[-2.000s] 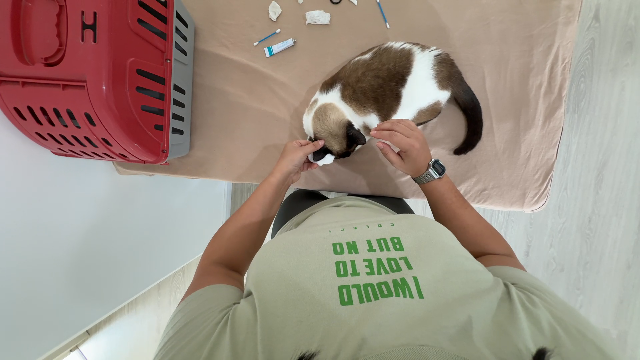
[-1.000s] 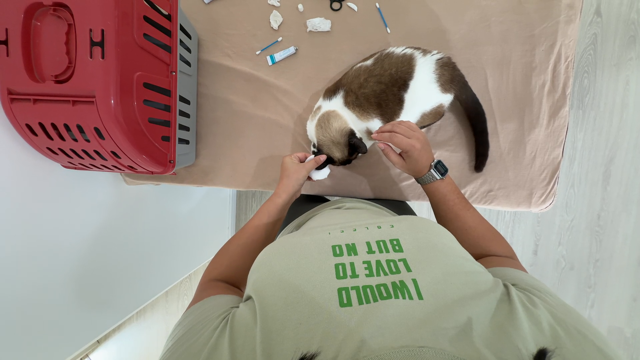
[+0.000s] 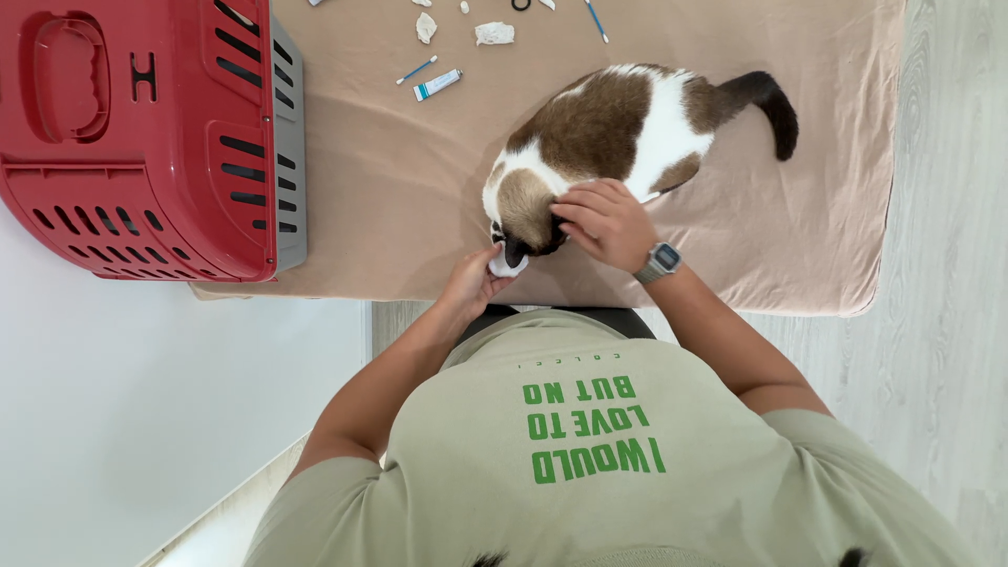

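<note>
A brown and white cat [image 3: 602, 126] is on the beige sheet, its head low near the bed's front edge and its dark tail out to the right. My left hand [image 3: 472, 283] holds a white cotton pad [image 3: 508, 263] between thumb and fingers, right by the cat's dark ear and the side of its head. With fingers bent and slightly apart, my right hand [image 3: 605, 223] rests against the other side of the head and neck. Whether its fingertips pinch anything there is hidden. The cat's face is mostly out of sight.
A red and grey plastic pet carrier [image 3: 181, 181] stands at the left. Farther back on the sheet [image 3: 378, 197] lie a small tube [image 3: 438, 85], a blue cotton swab [image 3: 416, 70], another swab [image 3: 597, 21], crumpled white wads [image 3: 494, 33] and a black ring [image 3: 520, 3].
The cat's tail has swung outward to the right and its head has turned. My right hand has come onto the cat's head. The white pad stays in my left hand.
</note>
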